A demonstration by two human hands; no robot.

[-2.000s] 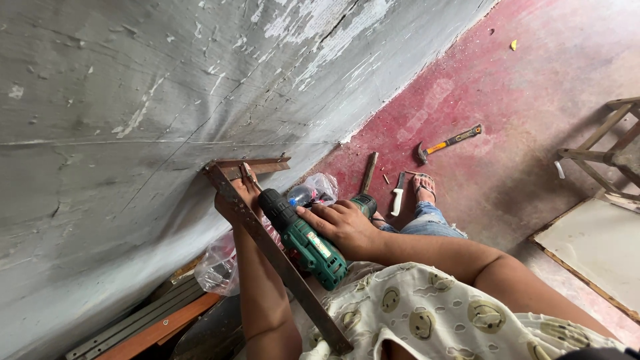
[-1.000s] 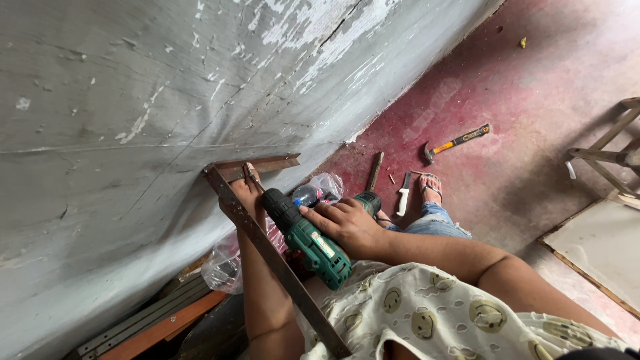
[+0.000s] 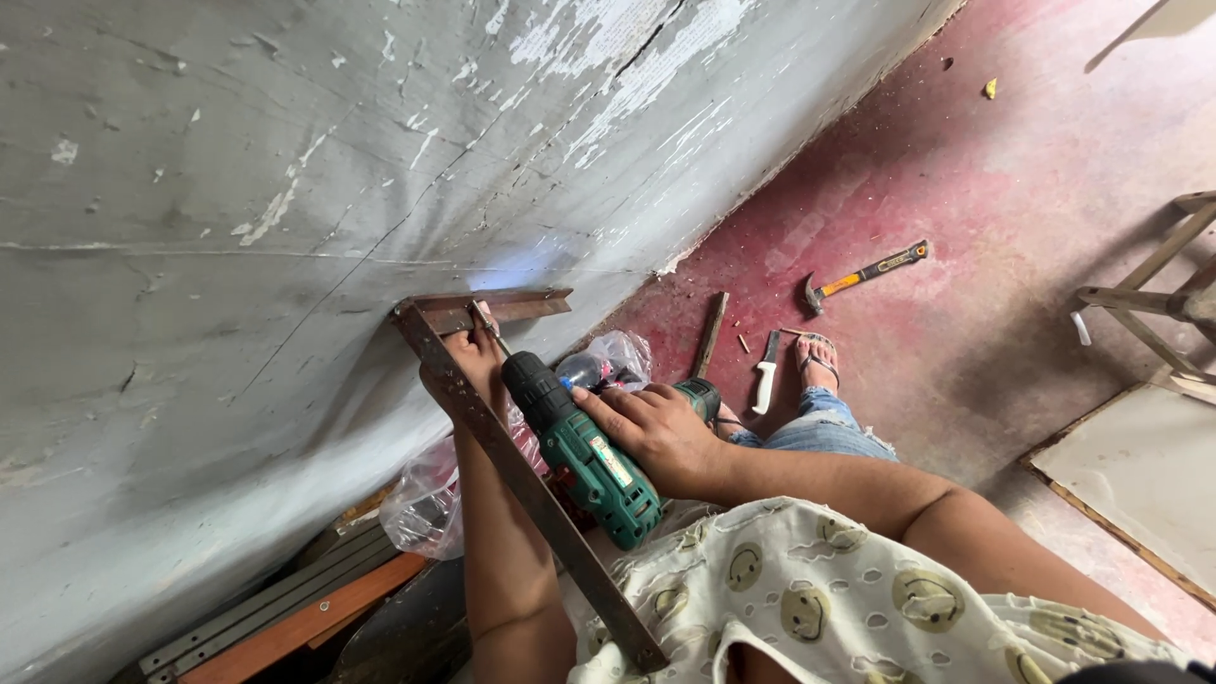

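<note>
My right hand (image 3: pixel 665 432) is wrapped round the grip of a green cordless drill (image 3: pixel 598 465), whose black chuck points up and left. From the chuck a thin bit reaches toward a small metal piece (image 3: pixel 484 323) at a brown metal angle bracket (image 3: pixel 513 461). One arm of the bracket lies by the wall; the long arm runs down to my shirt. My left hand (image 3: pixel 470 366) is behind the bracket's corner, fingers at the small piece and the short arm; the bracket partly hides it. Bluish light falls on the wall just beyond.
A claw hammer (image 3: pixel 864 275), a white-handled knife (image 3: pixel 765 380) and a wooden stick (image 3: pixel 711 334) lie on the red floor near my feet. Plastic bags (image 3: pixel 423 499) with a bottle are beside the wall. A wooden stool (image 3: pixel 1140 299) and a pale framed board (image 3: pixel 1130 475) stand right.
A bluish light now shows on the wall beyond the bracket; it is absent in the earlier frames. Both hands keep about the same hold on the drill and at the bracket.
</note>
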